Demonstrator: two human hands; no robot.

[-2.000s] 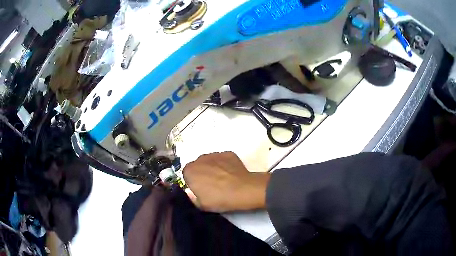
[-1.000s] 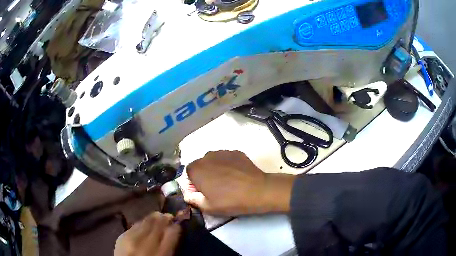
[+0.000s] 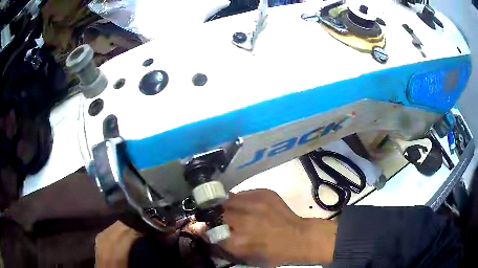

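Observation:
The white and blue JACK sewing machine (image 3: 293, 104) fills the middle of the view. My right hand (image 3: 267, 225) is at the needle area, right of the pale tension knob, its fingertips hidden behind the machine parts. My left hand (image 3: 115, 243) is at the lower left beside the needle area, partly cut off by the bottom edge and covered by dark cloth. Brown cloth (image 3: 57, 217) spreads left of the machine head, with darker cloth between my hands. What my fingers hold is hidden.
Black-handled scissors (image 3: 338, 180) lie under the machine arm. A round dark disc (image 3: 428, 159) lies to their right. A grey ruler strip (image 3: 445, 186) runs along the table edge. Clear plastic (image 3: 112, 14) and brown fabric (image 3: 63, 34) are behind the machine.
The view has moved closer over the machine head. The left hand came in beside the right at the needle area and is now farther left. The brown cloth has spread out to the left.

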